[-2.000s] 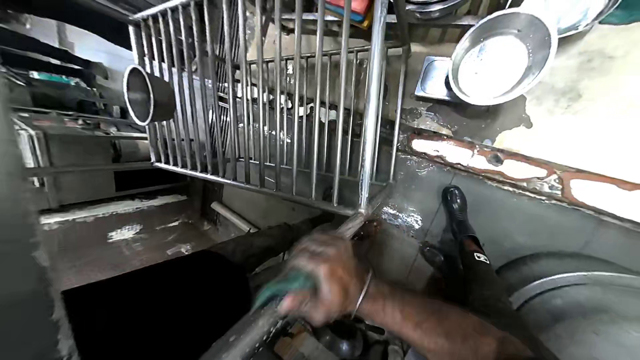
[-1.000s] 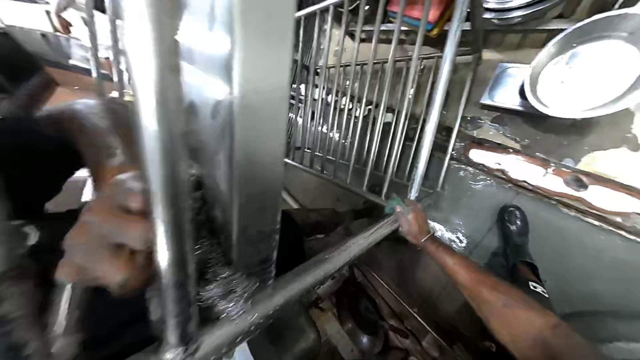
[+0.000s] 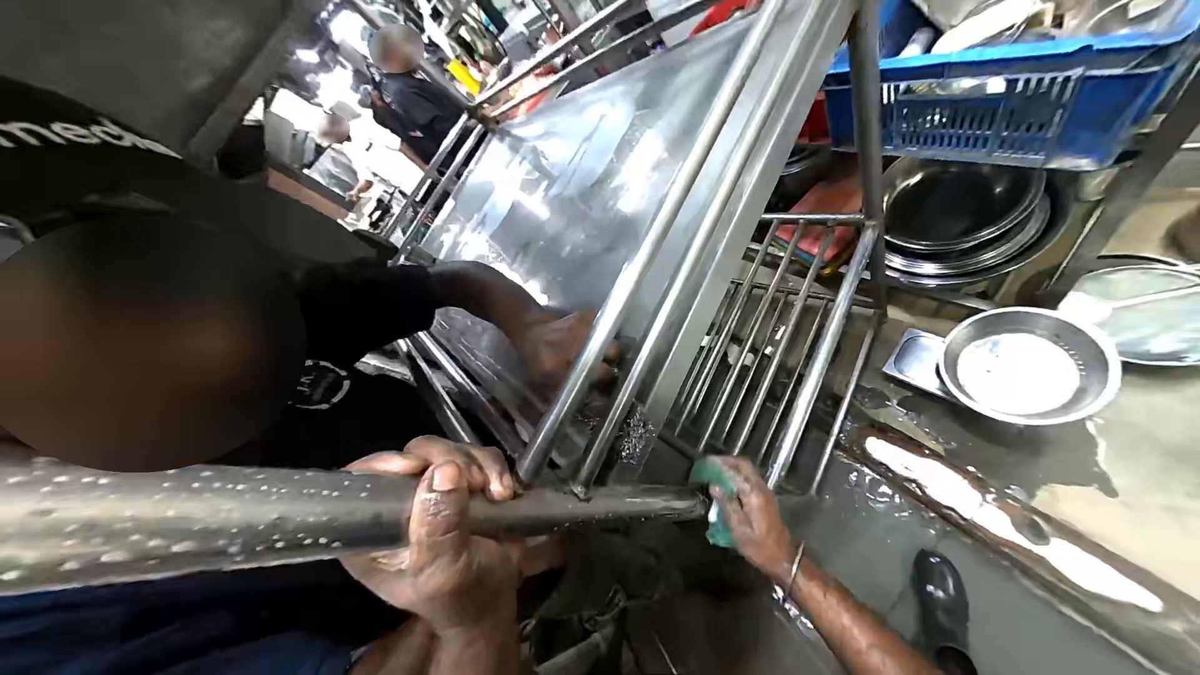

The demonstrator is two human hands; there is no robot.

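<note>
My left hand [image 3: 459, 544] is wrapped around a thick, wet metal tube [image 3: 234, 514] of a steel frame. To its right, my right hand [image 3: 755, 525], with a bangle at the wrist, presses a green scouring pad [image 3: 720, 536] against the far end of this tube. Thinner steel rails [image 3: 647, 272] rise from the tube beside a wet steel sheet [image 3: 581, 150]. A co-worker in dark clothes is close on the left; that person's hand [image 3: 562, 347] reaches behind the rails, near what looks like metal scouring wool [image 3: 636, 436], partly hidden.
A barred steel rack [image 3: 778, 347] stands beyond my right hand. On the right are a round metal pan [image 3: 1031, 366], stacked round pans [image 3: 966, 216] and a blue plastic crate [image 3: 984, 103]. A black shoe [image 3: 942, 600] stands on the wet floor. Other people are in the background.
The view has swung left and up, showing the co-worker and the steel sheet. My left hand now shows on the tube. My right hand with the green pad has moved along the tube to its far end.
</note>
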